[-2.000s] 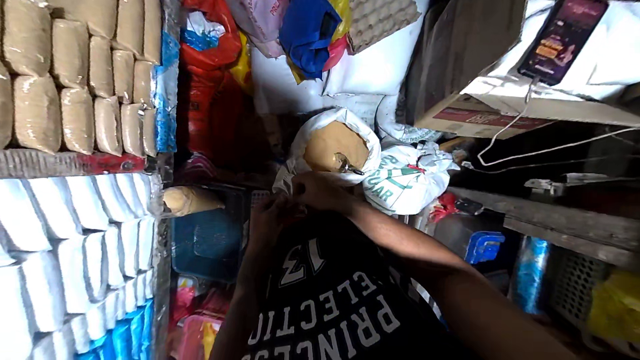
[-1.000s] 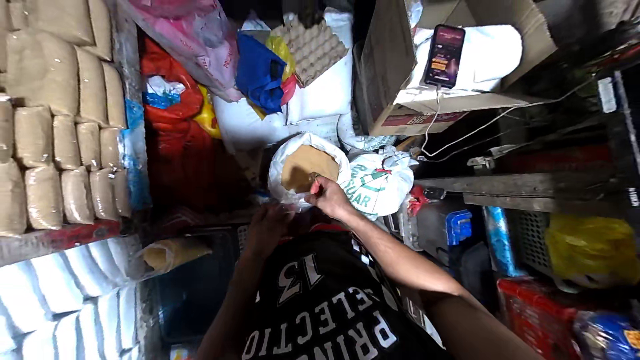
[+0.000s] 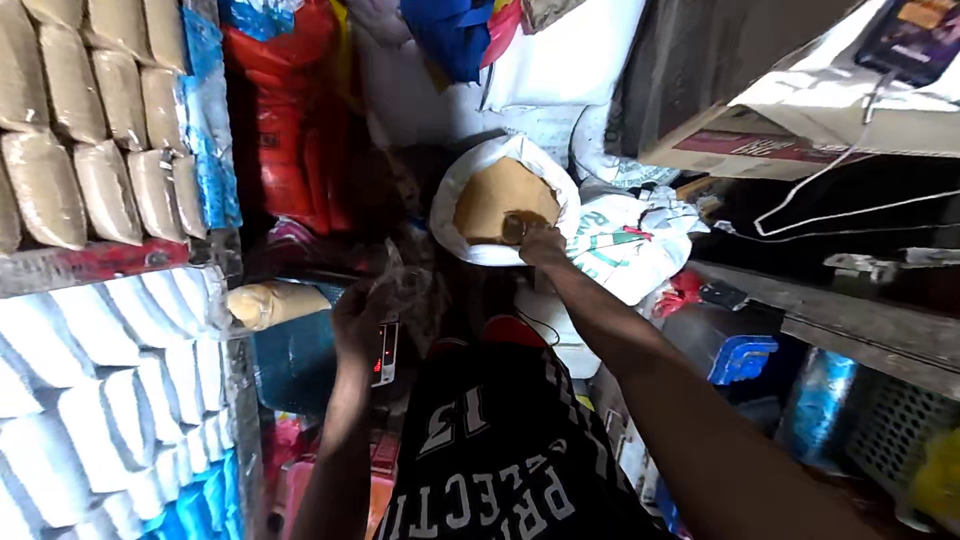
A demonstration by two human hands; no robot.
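An open white sack of brown granules, which look like brown sugar, stands ahead of me. My right hand is at its near rim, closed on a scoop whose head sits in the granules. Lower left, my left hand holds a clear plastic bag; its fingers are in shadow. Just below that hand is a digital scale with red lit digits. A filled bag of brown granules lies on its side left of my left hand.
Packed brown bags and white bags fill shelves at left. Red plastic bags hang beside them. A tied white sack touches the open sack's right. A cardboard box with a cabled phone and a wooden plank are at right.
My left hand has moved left, away from the open sack, and the clear bag now shows in it. My right hand stays at the sack's rim. The scale has come into sight.
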